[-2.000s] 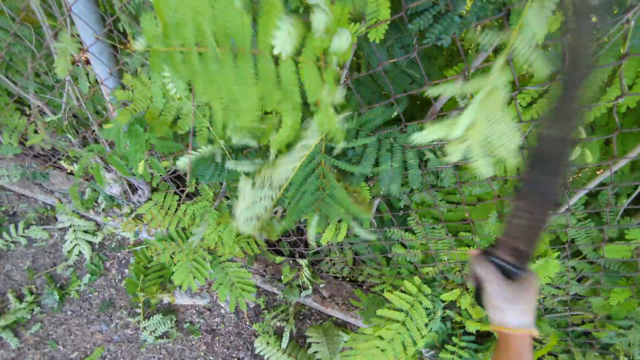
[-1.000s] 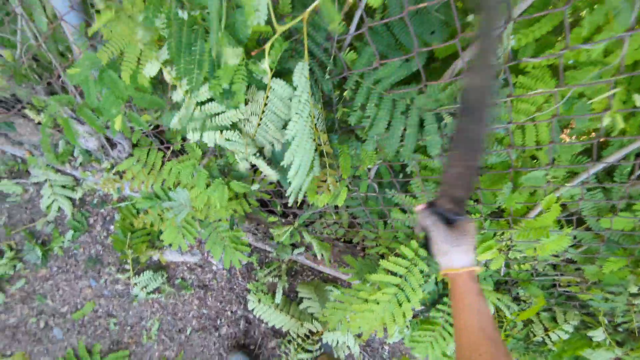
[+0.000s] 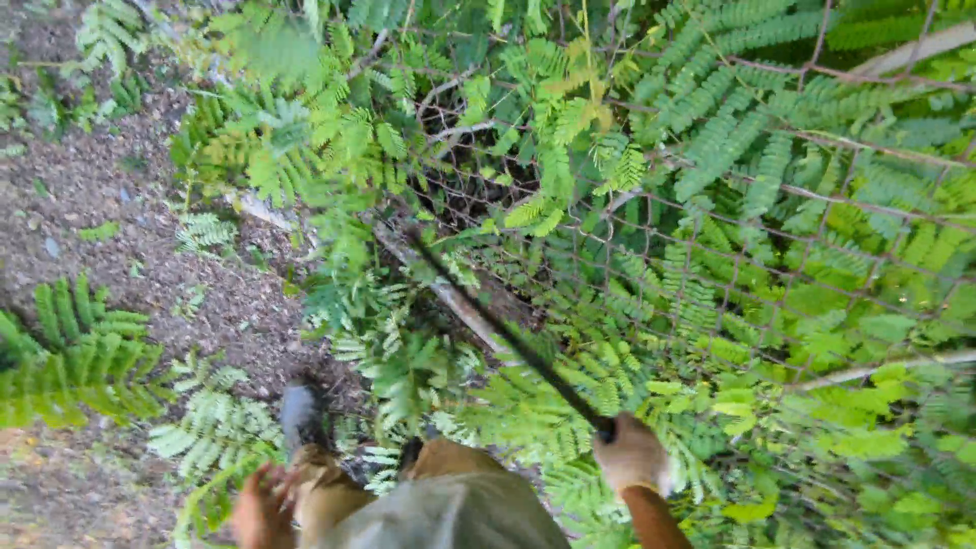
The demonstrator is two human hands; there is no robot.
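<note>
My right hand [image 3: 631, 456], in a light work glove, is closed around the handle of a long dark blade [image 3: 511, 335], probably a machete. The blade slants up and left from the hand, its tip over low leafy growth near the foot of a chain-link fence [image 3: 762, 252]. Without a glove, my left hand [image 3: 263, 503] is low in the view beside my trouser leg. It is blurred, and whether its fingers hold anything is not clear. A green stem with leaflets [image 3: 202, 496] lies just left of it.
Feathery compound leaves [image 3: 732, 145] grow through the rusty mesh. A pale pole or branch [image 3: 450, 293] runs along the fence's foot. Cut fronds [image 3: 217, 419] lie on bare, littered soil [image 3: 213, 305] at left. My dark shoe [image 3: 302, 415] stands on the ground.
The blade pointed upward before and now slants down across the fence's foot to the left. My left hand, shoe and legs have come into view as the view tilted down.
</note>
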